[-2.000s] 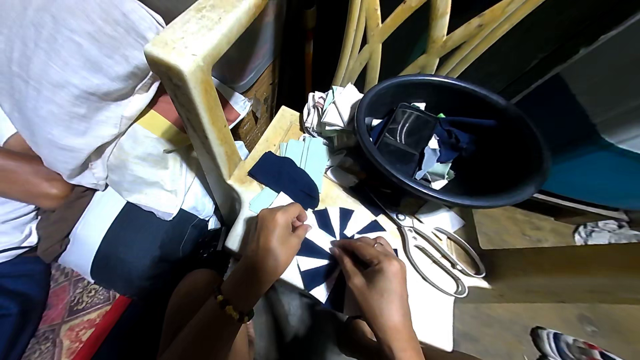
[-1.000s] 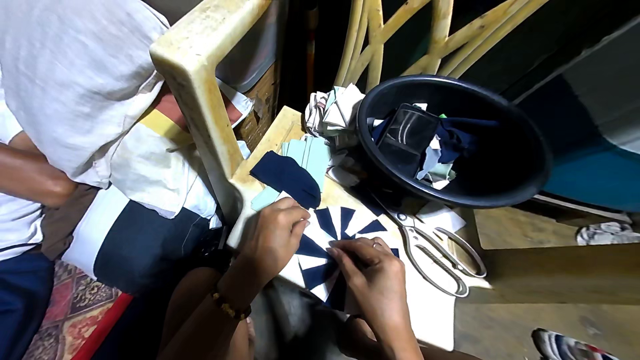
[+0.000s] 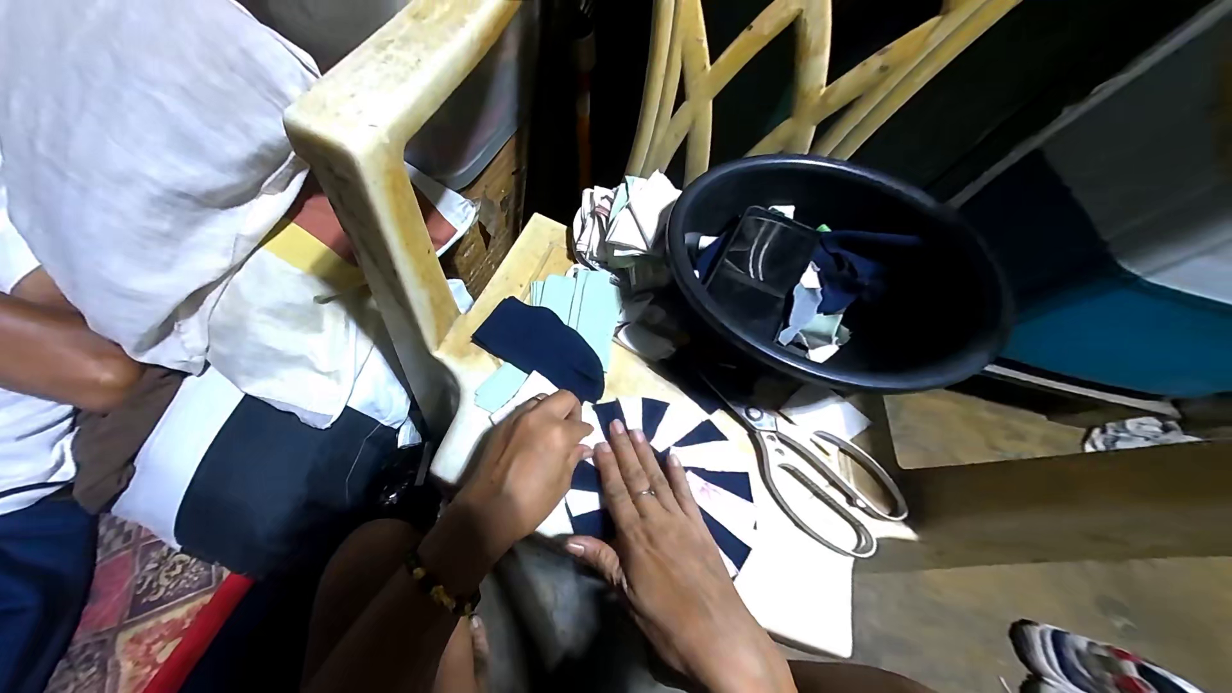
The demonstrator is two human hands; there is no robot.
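A round arrangement of dark blue and white cloth pieces [image 3: 724, 481] lies on the plastic chair's seat. My right hand [image 3: 659, 539] rests flat over its middle, fingers extended. At its left edge is my left hand [image 3: 529, 452], fingers bent, thumb and forefinger close together; whether they pinch a piece is hidden. Just above my left hand lies a dark blue folded cloth [image 3: 541, 346], overlapping pale green cloth strips [image 3: 589, 308]. Metal scissors [image 3: 818, 481] lie to the right of the round arrangement, their blades pointing up and left.
A black plastic basin [image 3: 972, 318] holding a black pouch and cloth scraps stands at the seat's back. Beside it is a bundle of folded cloth [image 3: 630, 221]. The yellowed chair armrest [image 3: 361, 106] rises at left. Beyond it, a person's arm [image 3: 63, 351] shows near piled fabric.
My right hand has gone from bent fingers near the arrangement's middle to lying flat over it. My left hand stays at the left edge.
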